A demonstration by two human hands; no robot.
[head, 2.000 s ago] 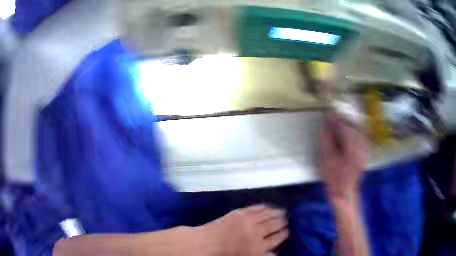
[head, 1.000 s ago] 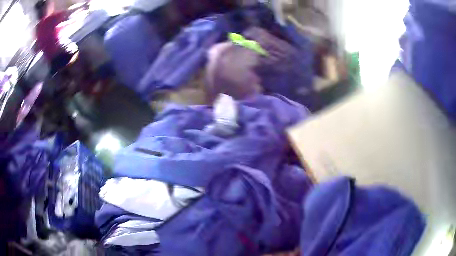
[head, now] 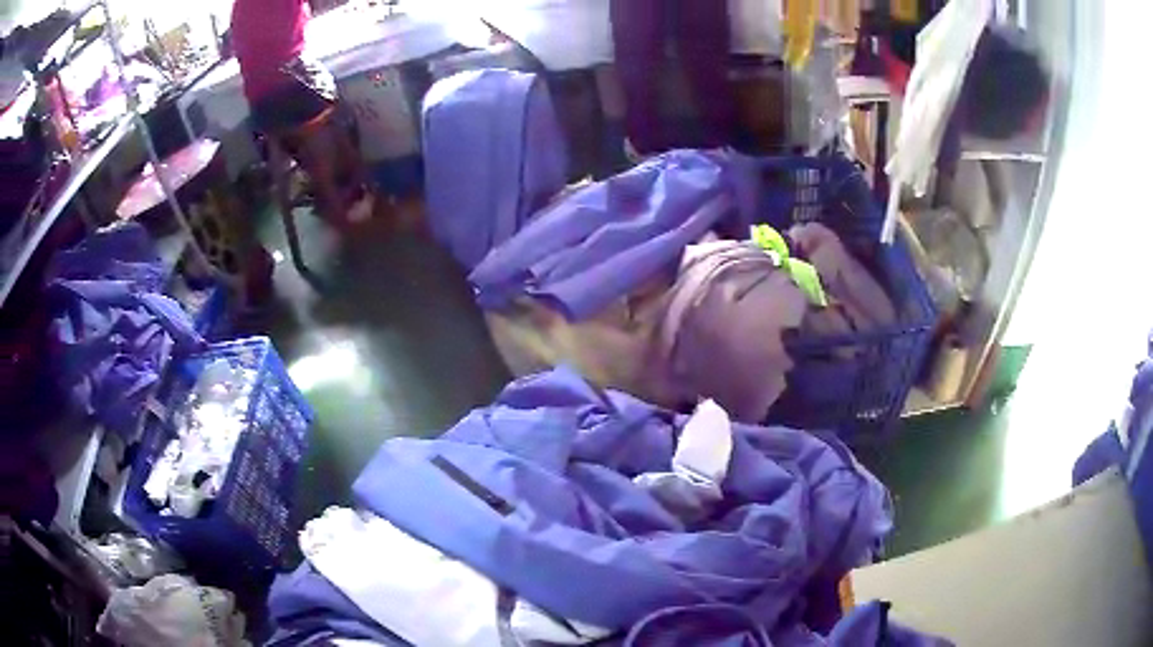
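A heap of violet-blue garments (head: 632,531) lies nearest in front of me, at the bottom middle. White lining (head: 398,575) shows at its left side, a dark strip (head: 472,484) lies across one garment, and a small white piece (head: 703,442) sticks up near the heap's top. The heap's lower edge is cut off by the picture. Neither of my hands is in view.
A pale board or table corner (head: 1024,569) is at the lower right. A blue crate (head: 272,468) with white pieces stands left. Behind the heap, a large blue crate (head: 872,367) and mauve bundle (head: 733,322) stand on the floor. A person's dark-trousered legs (head: 670,76) are behind.
The view has swung from the sewing machine, where both hands showed, to the garment heap and the floor beyond. Both hands have left the picture. The view is now sharper.
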